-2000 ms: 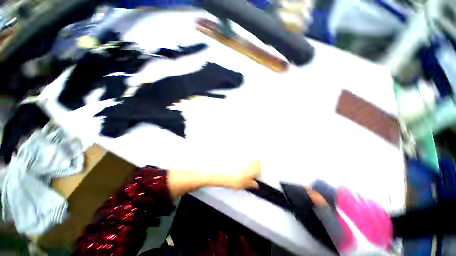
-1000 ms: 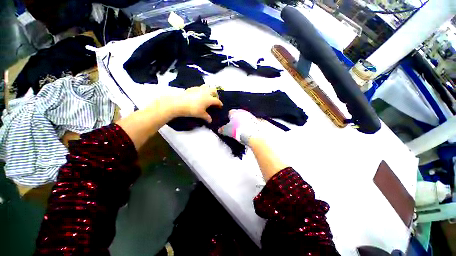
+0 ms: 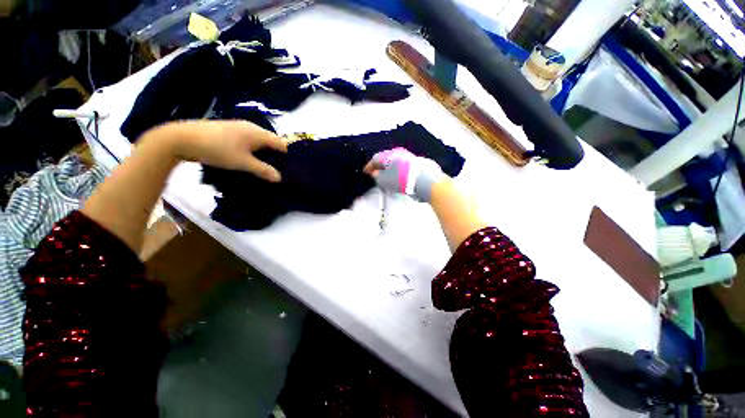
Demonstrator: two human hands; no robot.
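Observation:
A pile of dark fabric pieces (image 3: pixel 314 175) lies near the front edge of the white pressing table (image 3: pixel 506 245). My left hand (image 3: pixel 233 148) is bare and rests over the pile's left part, thumb and fingers apart. My right hand (image 3: pixel 400 173), in a pink, white and grey half-finger glove, is at the pile's right part with its fingertips curled at the dark fabric; whether they pinch a piece is not clear. Dark bundles with pale ties (image 3: pixel 192 77) lie behind and to the left.
A padded pressing arm (image 3: pixel 506 86) on a brown wooden base (image 3: pixel 457 102) stands at the far side. A brown rest pad (image 3: pixel 622 255) lies at right. The steam iron (image 3: pixel 633 375) is at the lower right, partly cut off. A striped garment (image 3: pixel 37 216) is at left. Thread scraps dot the table.
The dark pieces near my hands now lie as one more compact pile. My left hand has moved left over it, and my right hand has risen slightly to its right part. The view has shifted.

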